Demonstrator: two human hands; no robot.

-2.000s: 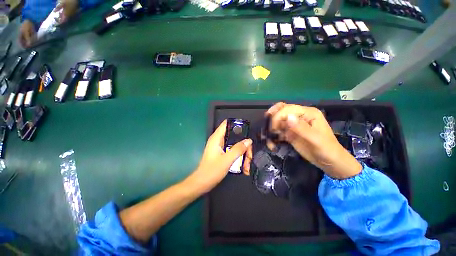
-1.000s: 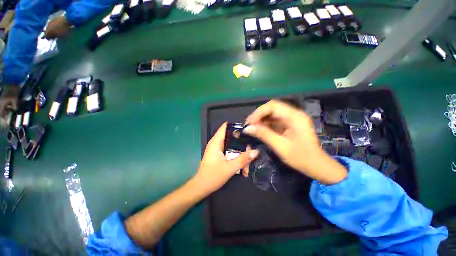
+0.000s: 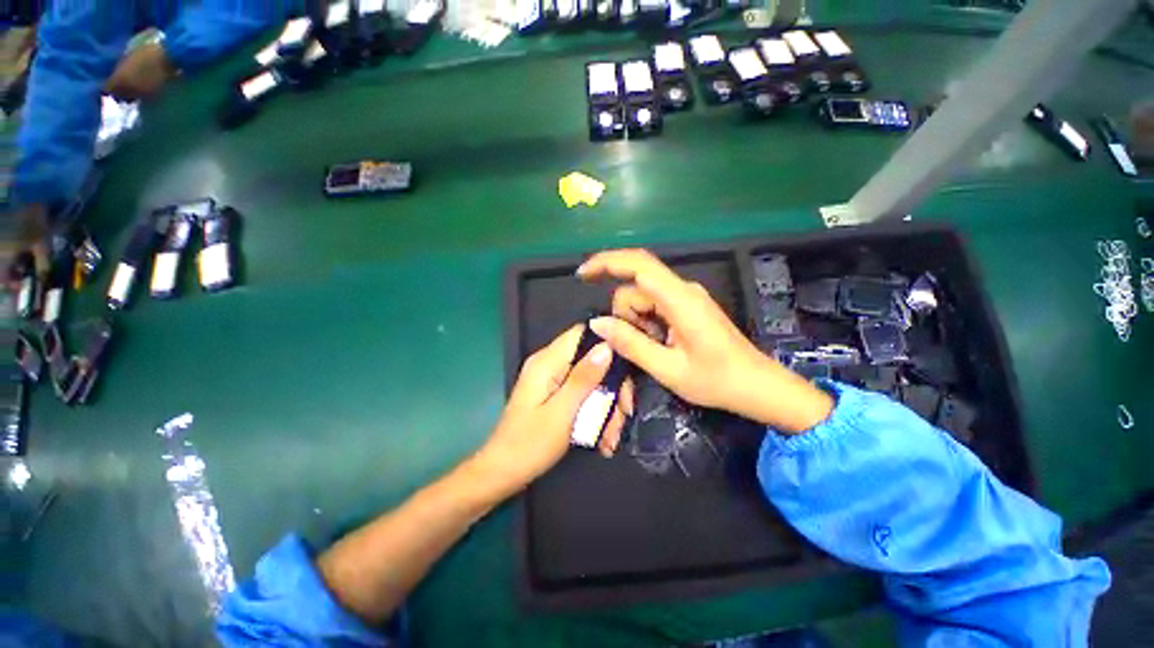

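My left hand [image 3: 547,403] holds a black handset [image 3: 592,418] over the left section of the black tray [image 3: 671,585]. The handset's white lower half shows below my left thumb. My right hand [image 3: 677,336] is at the handset's upper end, thumb and finger pressed on it, other fingers raised. My fingers hide most of the upper end, and I cannot tell whether a cover is under them. Loose dark square covers [image 3: 658,437] lie in the tray just right of the handset. More covers [image 3: 882,339] fill the tray's right section.
Handsets stand in a row [image 3: 709,79] at the back. A single handset [image 3: 368,177] and a yellow scrap [image 3: 581,190] lie on the green bench. A grey post [image 3: 974,120] crosses at right. Clear strip [image 3: 192,506] lies left. Another person's blue sleeve [image 3: 76,101] is upper left.
My right hand has moved from above the loose covers onto the handset's upper end. My left hand keeps hold, with the handset now tilted. The camera view has shifted slightly.
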